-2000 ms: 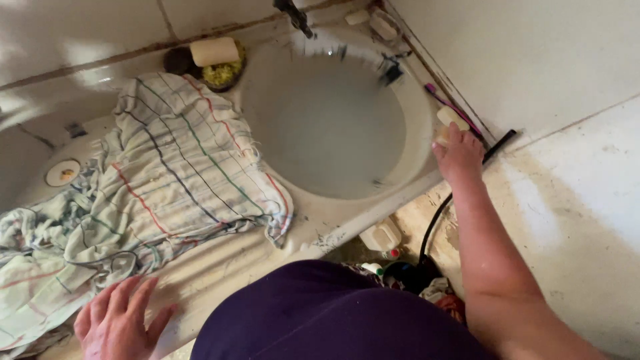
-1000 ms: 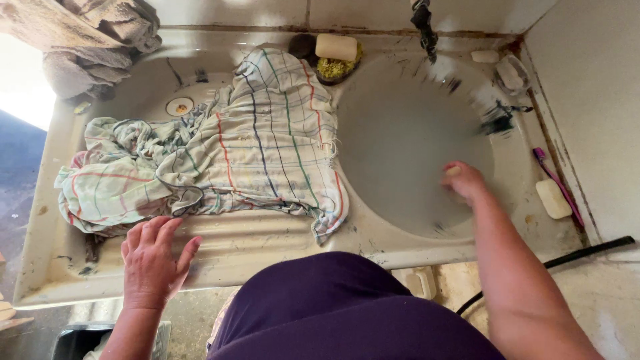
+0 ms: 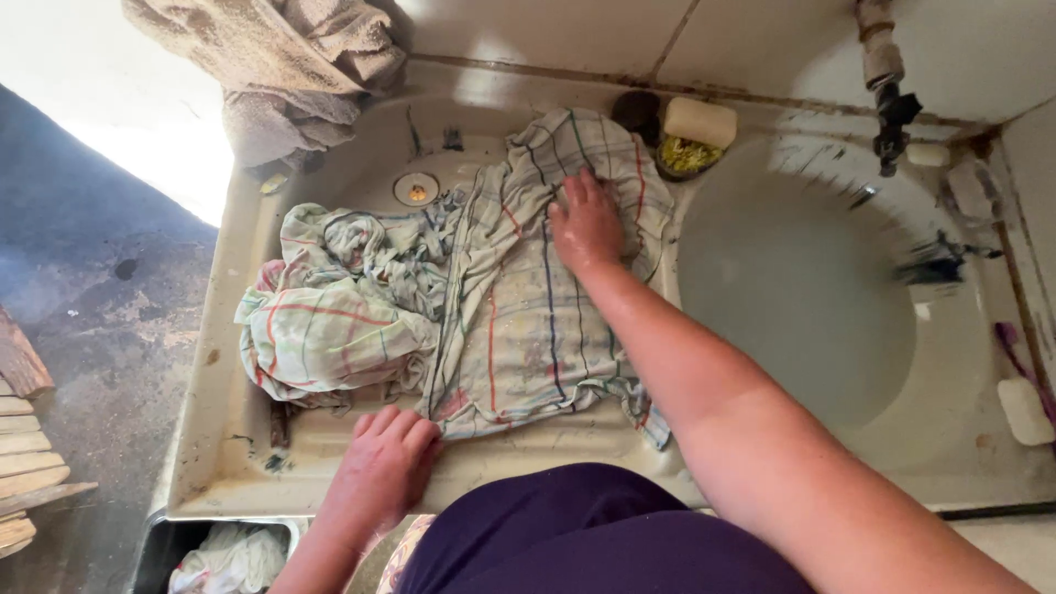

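Observation:
A wet striped cloth (image 3: 528,330) lies spread over the ridged drainboard, its left part bunched in a heap. My right hand (image 3: 587,221) rests on the cloth's upper part, palm down; whether its fingers grip any fabric is hard to see. At the cloth's lower edge, my left hand (image 3: 394,452) has its fingers curled around the near corner. To the right is a round sink basin (image 3: 792,289) holding cloudy water. A pale soap bar (image 3: 700,121) sits on a small dish of yellow-green scouring material (image 3: 690,155) behind the cloth.
A dark tap (image 3: 891,124) hangs over the basin. Another soap bar (image 3: 1025,411) and a purple toothbrush (image 3: 1008,334) lie on the right rim. A brown towel (image 3: 289,82) is bunched at the back left. Below the front edge, a container holds white cloth (image 3: 231,561); wooden slats (image 3: 25,454) lie at left.
My right hand has moved from the soap at the right rim, through the basin water, onto the cloth. My left hand has come to the cloth's near edge. The view has shifted left.

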